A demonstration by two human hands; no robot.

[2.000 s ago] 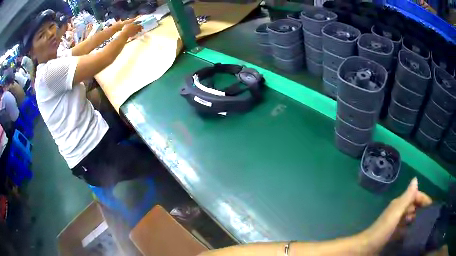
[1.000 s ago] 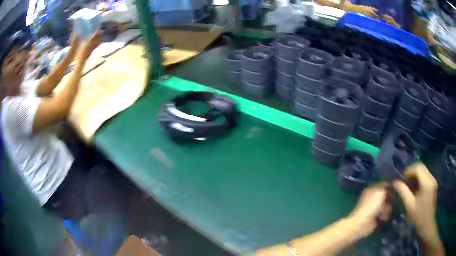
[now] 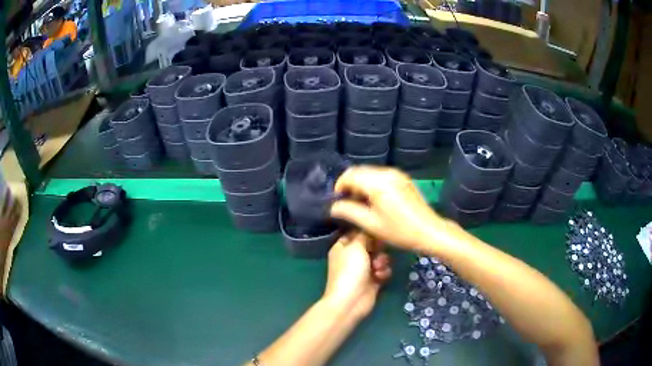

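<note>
A dark grey housing (image 3: pixel 306 191), blurred, is tilted open side up above a second housing (image 3: pixel 307 244) that sits on the green bench. My right hand (image 3: pixel 382 207) has its fingers at the right side of the upper housing. My left hand (image 3: pixel 354 271) is just below, fingers curled, against my right hand; whether it holds a small part is hidden. A pile of small inserts (image 3: pixel 447 307) with pale round discs lies right of my hands. A second pile of inserts (image 3: pixel 597 257) lies farther right.
A housing stack (image 3: pixel 244 175) stands left of my hands, another housing stack (image 3: pixel 477 179) to the right. Many more stacks stand behind the bright green strip (image 3: pixel 164 189). A black head strap (image 3: pixel 87 220) lies at the left. A blue bin (image 3: pixel 322 12) is at the back.
The view has swung right, bringing the insert piles into sight. The upper housing is now over the single bench housing instead of beside it. My hands are now close together.
</note>
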